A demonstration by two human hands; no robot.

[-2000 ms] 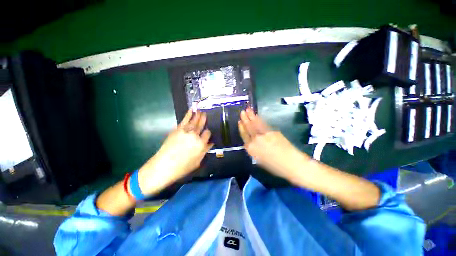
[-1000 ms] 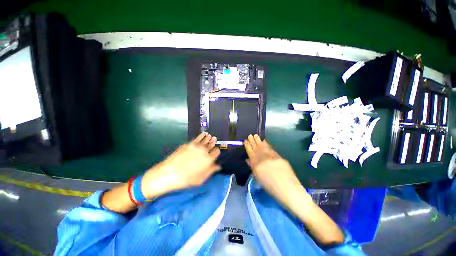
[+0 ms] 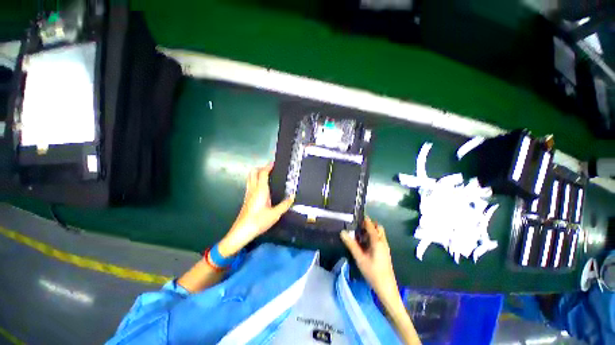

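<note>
The black tablet housing (image 3: 286,141) lies on the green mat, slightly tilted in the view. The black battery pack (image 3: 328,182) sits in its bay, with bright edges showing above and below it. The mainboard (image 3: 334,133) is at the far end. My left hand (image 3: 257,202) grips the housing's left edge, thumb on top near the lower left of the battery. My right hand (image 3: 368,246) holds the near right corner, thumb on top.
A pile of white liners (image 3: 450,219) lies right of the housing. Beyond it are the black battery stack (image 3: 502,162) and battery tray (image 3: 547,232). A blue bin (image 3: 477,317) is below the bench edge. The housing stack (image 3: 135,114) stands at left. A white rail (image 3: 324,87) borders the conveyor.
Both hands have moved from the battery, then its near edge, out to the housing's left side and near right corner. The camera view has turned and shifted, tilting the housing in the picture.
</note>
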